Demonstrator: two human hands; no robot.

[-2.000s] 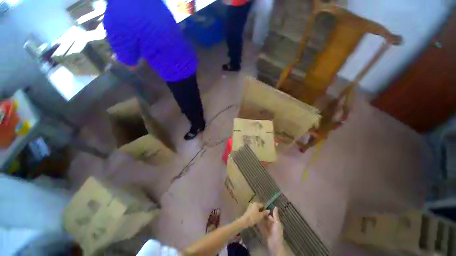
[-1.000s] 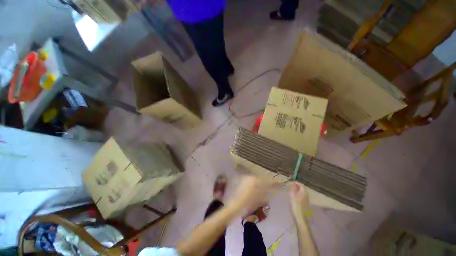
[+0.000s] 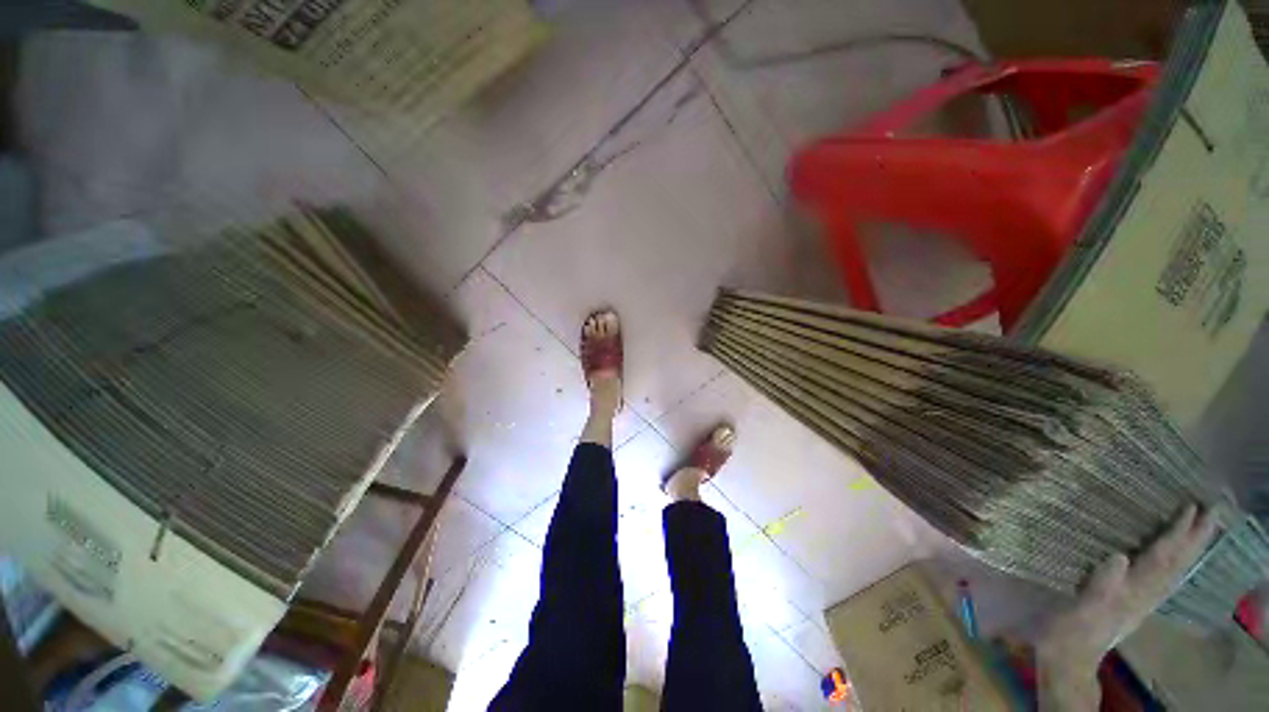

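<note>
A thick bundle of flat cartons (image 3: 946,431) stands at the right, its ribbed grey-brown edges up and fanned apart at the near-centre end. No green strap shows on it. My right hand (image 3: 1113,598) lies at the bundle's right end, touching the edges with fingers spread. My left hand is not in view. A blurred tan carton with dark print (image 3: 418,49) shows at the top left, cut off by the edge; no hand shows on it.
A red plastic stool (image 3: 974,174) stands at upper right, with printed flat cartons (image 3: 1183,264) beside it. Another carton stack (image 3: 209,403) is at left, by a brown wooden frame (image 3: 390,584). A printed carton (image 3: 912,647) lies at lower right. My feet are mid-floor.
The view has tilted down and come closer. The strapped bundle from before is replaced by a fanned, unstrapped-looking one at right. My left hand has left the view; my right hand has moved right.
</note>
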